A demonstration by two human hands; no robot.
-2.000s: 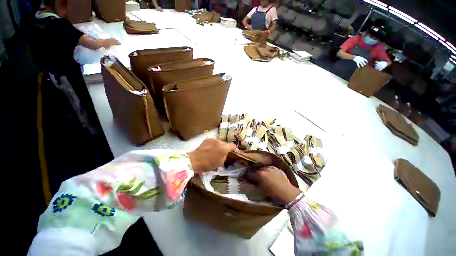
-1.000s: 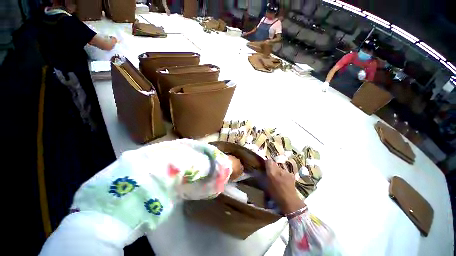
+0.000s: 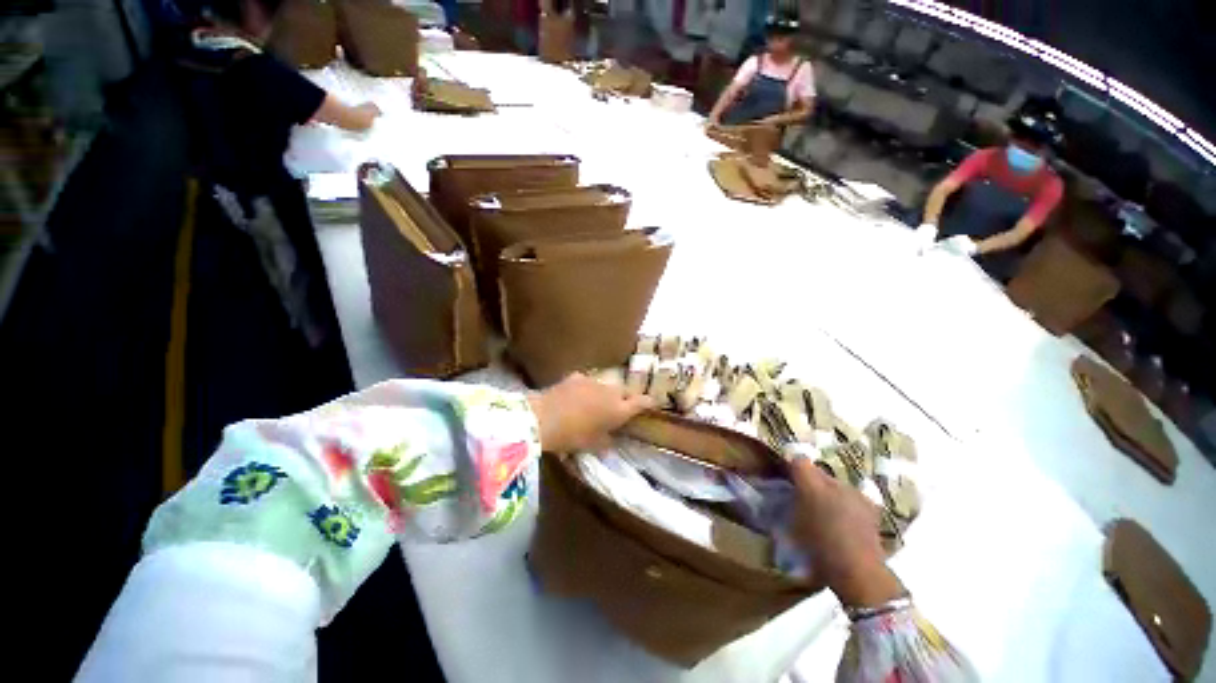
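Note:
A brown handbag (image 3: 654, 587) stands open-topped on the table in front of me, tilted a little, with white stuffing (image 3: 647, 500) and a strip of clear film inside. My left hand (image 3: 587, 411) holds the bag's far rim at its left end. My right hand (image 3: 838, 531) is at the right end of the opening, gripping the rim or the clear film there; its fingertips are partly hidden, so I cannot tell which.
Several stuffed bags (image 3: 574, 307) stand upright at left. Bundled straps (image 3: 800, 420) are heaped just beyond the bag. Flat bags (image 3: 1158, 598) lie along the right edge of the white table (image 3: 747, 280). People work at the far left and across the table.
My left hand has come out of the opening back to the far rim. My right hand has moved from the far rim to the right end. The white stuffing shows more, and the view has shifted.

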